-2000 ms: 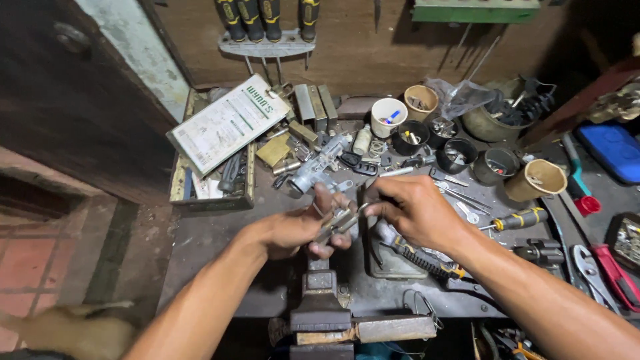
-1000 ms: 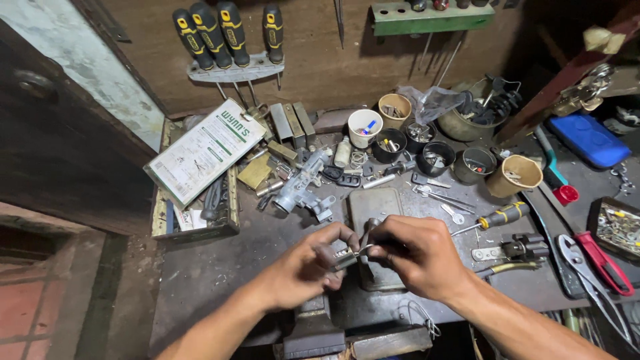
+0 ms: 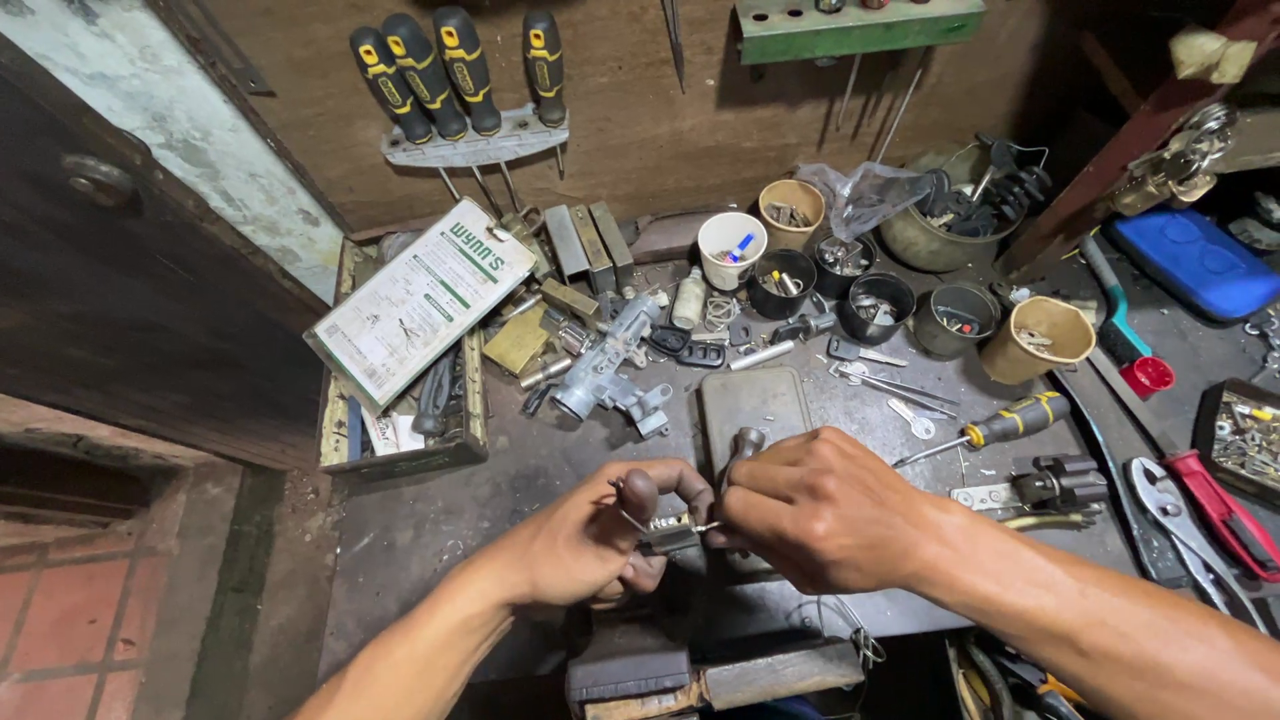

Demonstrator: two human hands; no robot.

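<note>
My left hand (image 3: 600, 535) grips a small metal lock cylinder (image 3: 672, 533) between thumb and fingers, above the bench vise (image 3: 628, 665). A thin metal piece sticks up by the left thumb. Close on its right, my right hand (image 3: 820, 510) pinches a thin metal tool whose tip meets the cylinder's end; most of the tool is hidden by the fingers. A rounded metal end (image 3: 747, 442) shows above the right fingers. Beneath the right hand lies a flat grey metal case (image 3: 757, 400). Behind the hands rests a cast metal ignition lock housing (image 3: 607, 365).
Cups of small parts (image 3: 877, 308) stand along the back. Keys (image 3: 912, 418), a screwdriver (image 3: 1020, 418) and slip-joint pliers (image 3: 1180, 525) lie to the right. At left is a box (image 3: 475, 400) with a printed card (image 3: 425, 300) on it. Screwdrivers hang in a rack (image 3: 480, 148).
The right hand has turned, its back now more toward the camera. The left hand still holds the cylinder. The view has shifted since the oldest frame.
</note>
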